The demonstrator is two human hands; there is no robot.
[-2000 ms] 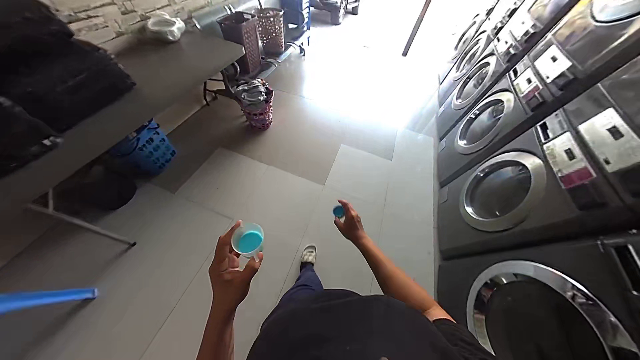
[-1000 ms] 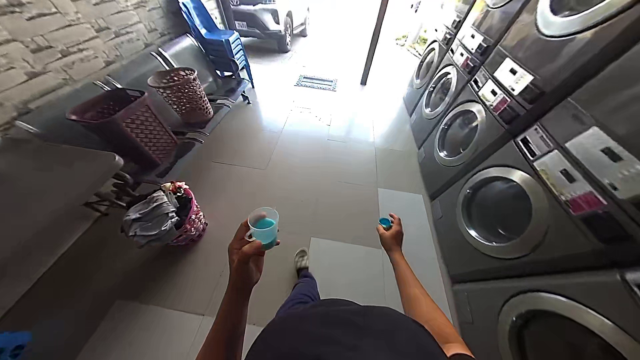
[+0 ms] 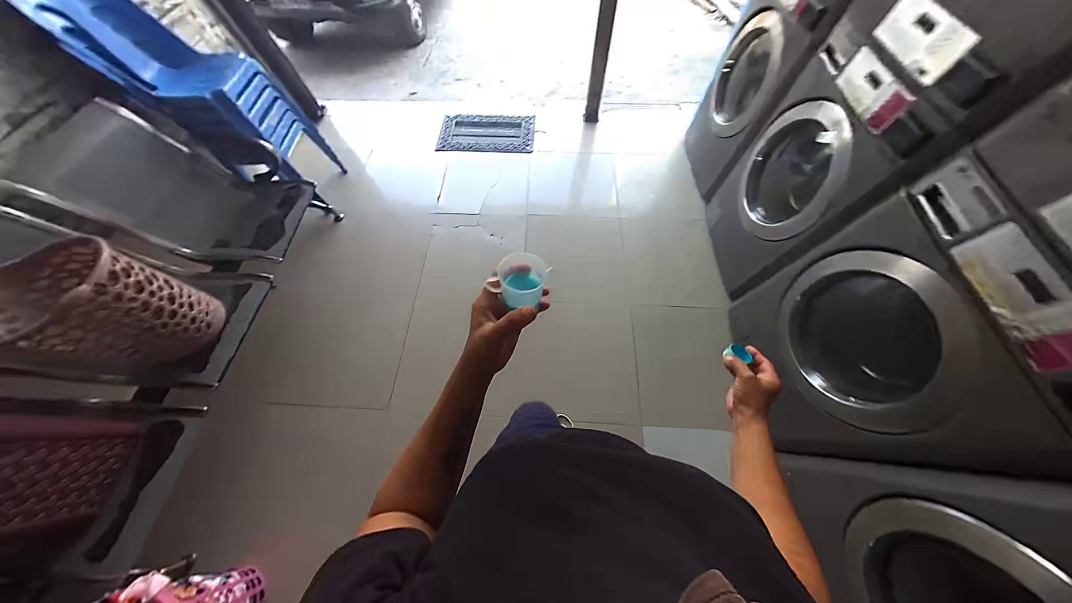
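My left hand is closed around a translucent plastic measuring cup with a small handle and blue liquid in it, held upright over the tiled floor. Between the thumb and fingers of my right hand is a small blue cap or cup, its rim tilted toward the camera. That hand is beside the front-loading machines, near a round glass door. The two hands are well apart, in front of my dark shirt.
Stacked front-loading machines line the right. A metal bench on the left bears a pink perforated basket and a maroon basket. Stacked blue plastic chairs stand beyond it. A doormat lies near a dark post.
The view has moved forward through the room, past the laundry-filled basket and toward the doorway. Both hands still hold the same cups, and my right hand is now farther from my left.
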